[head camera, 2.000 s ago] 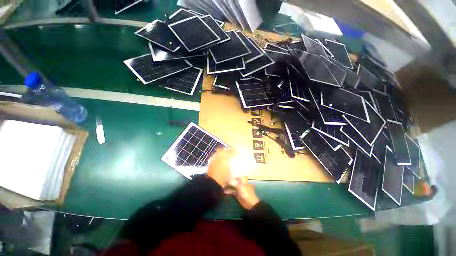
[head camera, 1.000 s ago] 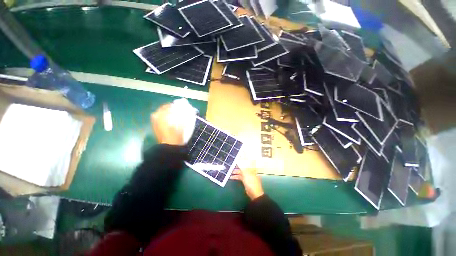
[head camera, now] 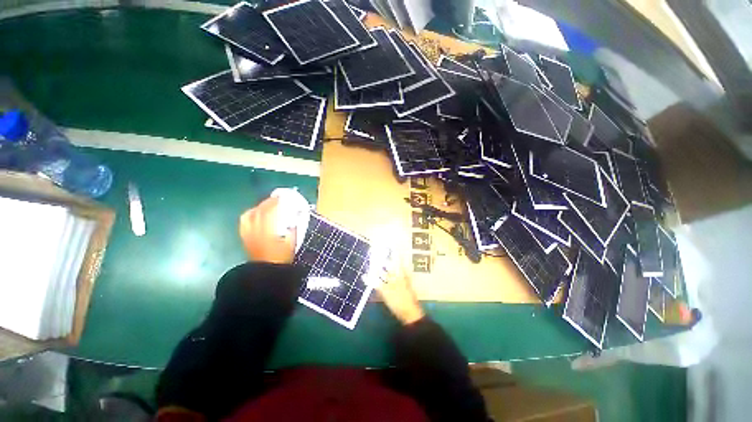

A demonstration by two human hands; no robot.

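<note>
A small solar panel (head camera: 334, 268) with a white grid lies tilted in front of me, partly over the green bench and beside the cardboard sheet (head camera: 363, 185). My left hand (head camera: 268, 232) is closed on a white crumpled cloth (head camera: 292, 206) at the panel's upper left corner. My right hand (head camera: 396, 284) is at the panel's right edge, with its fingers on the edge. Glare washes out the fingertips there. Many dark panels (head camera: 569, 177) lie in a loose heap at the right, and several more (head camera: 247, 99) overlap at the top centre.
A clear bottle with a blue cap (head camera: 82, 175) lies at the left. A thin white strip (head camera: 135, 209) is beside it. A shallow carton (head camera: 95, 260) holds white sheets (head camera: 37, 264). Black cables (head camera: 462, 231) trail over the cardboard. Another person's hand (head camera: 684, 315) shows at the far right edge.
Since two seconds ago, my left hand has moved left from beside my right hand to the panel's upper left corner, with the cloth now visible. The panel has turned and moved right.
</note>
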